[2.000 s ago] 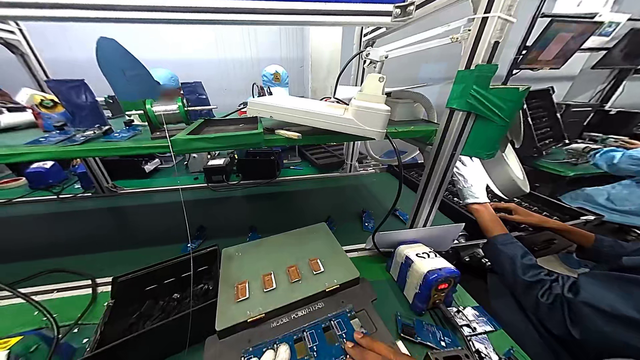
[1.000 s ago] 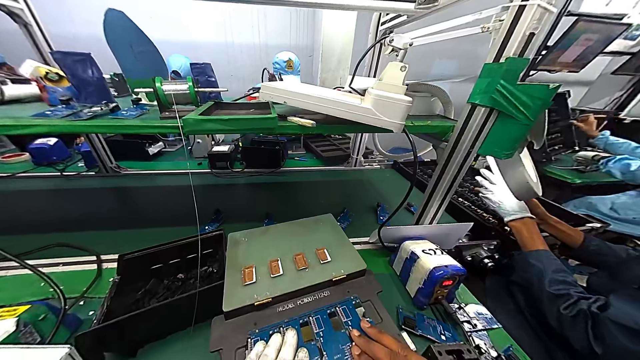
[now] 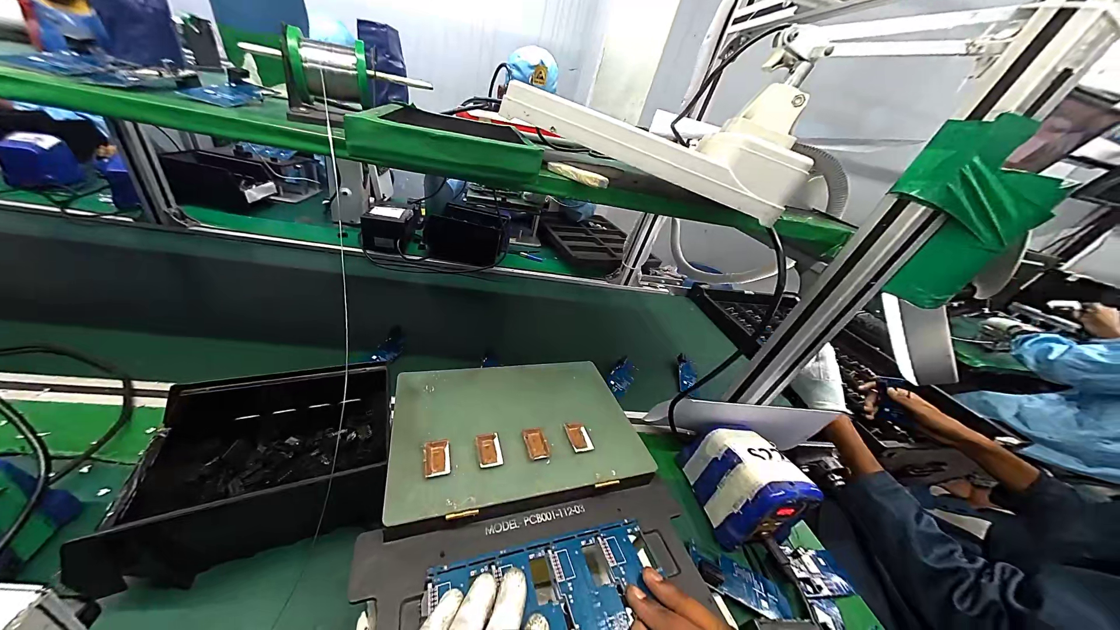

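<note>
A blue circuit board panel [image 3: 569, 573] lies in a dark fixture plate [image 3: 516, 516] at the bottom centre. My left hand [image 3: 486, 602], in a white glove, rests its fingertips on the board's lower left part. My right hand [image 3: 669, 604], bare at the fingers, touches the board's right edge. Both hands are cut off by the lower frame edge, and neither grips a separate part that I can see. Behind the board stands the fixture's raised green lid [image 3: 516, 394], with several copper-coloured rectangular pockets on its face.
A black bin [image 3: 254, 455] of small black parts stands left. A blue and white soldering station [image 3: 748, 486] and loose boards [image 3: 752, 586] sit right. Solder wire hangs from a spool [image 3: 328, 70]. Beyond the metal post [image 3: 875, 254], a co-worker's hands [image 3: 910, 411] hold a board.
The co-worker's hands at the right have come down from beside the round lamp and now hold a small blue board. My own hands stay on the board panel. The view has shifted somewhat.
</note>
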